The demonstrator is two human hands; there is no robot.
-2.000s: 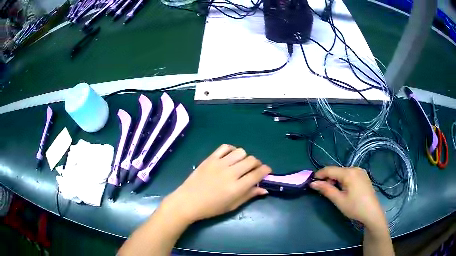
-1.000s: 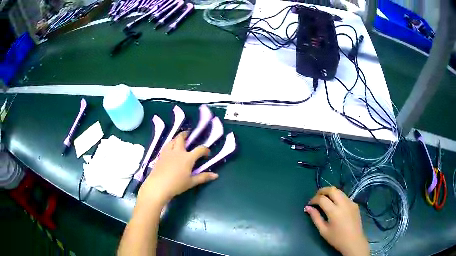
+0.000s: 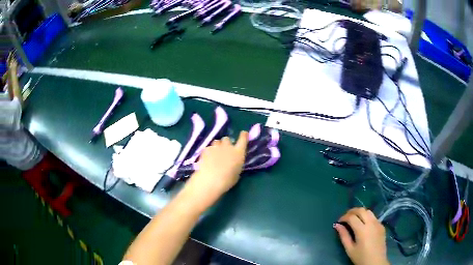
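Note:
My left hand [image 3: 220, 161] is over the row of pink and black 3D pens, its fingers closed around the lower part of several pens [image 3: 267, 155] whose rear ends stick out to its right, dark sides showing. Their tips are hidden under the hand. Two more pens [image 3: 213, 127] lie to its left, pink sides up. My right hand [image 3: 364, 235] rests on the bench at the lower right, fingers curled with a gap to the thumb; no pen shows in it.
A crumpled white cloth [image 3: 145, 159], white card [image 3: 121, 129], single pen [image 3: 109, 114] and light-blue container [image 3: 163, 103] are left. Black power box [image 3: 361, 64] with cords is on a white board [image 3: 311, 67]. Clear filament [image 3: 415, 207] and scissors [image 3: 459, 222] are right. A person's arm [image 3: 14, 80] shows far left.
The pen held between both hands two seconds ago now lies away from my right hand. My left hand moved left to the row, where the right-hand pens have bunched and turned. The view shifted left.

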